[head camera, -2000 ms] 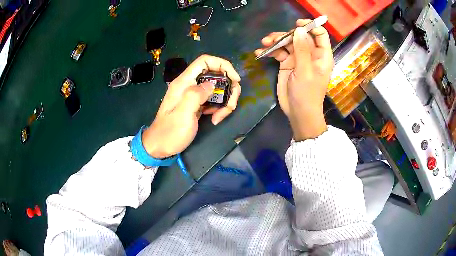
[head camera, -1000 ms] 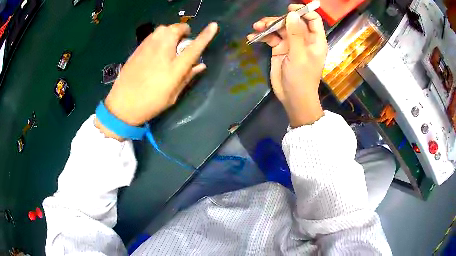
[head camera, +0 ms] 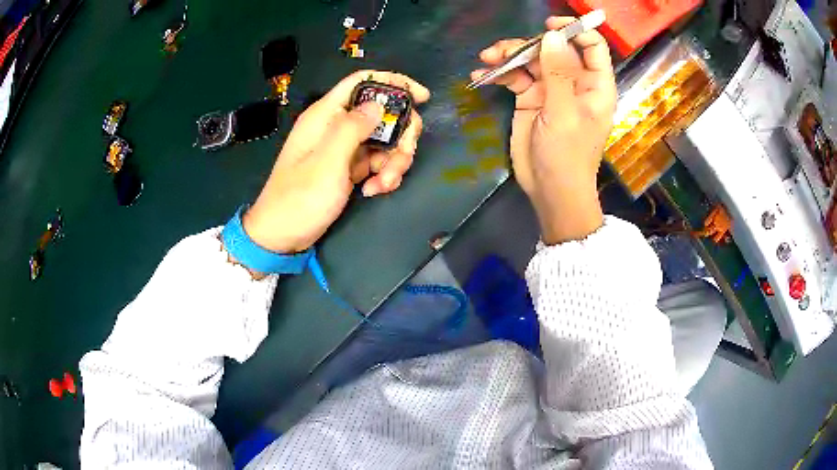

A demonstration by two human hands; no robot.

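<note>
My left hand (head camera: 317,165), with a blue wrist strap (head camera: 262,248), holds a small rounded black watch housing (head camera: 389,117) above the mat. Its open side faces up and shows white and gold parts; the thumb lies on it and hides its left part. My right hand (head camera: 562,119) holds silver tweezers (head camera: 532,53) between thumb and fingers, with the tips pointing left towards the housing but apart from it.
On the green mat (head camera: 165,294) lie a grey round-lensed part (head camera: 215,129), black screens (head camera: 280,57), small gold flex parts and red pieces (head camera: 62,385). A red tray (head camera: 633,20), yellow strips (head camera: 663,110) and a white machine (head camera: 748,184) are at the right.
My left hand was first holding a housing, then reached over the mat's parts with fingers spread, and now again holds a housing near the middle. My right hand stays nearly in place with the tweezers.
</note>
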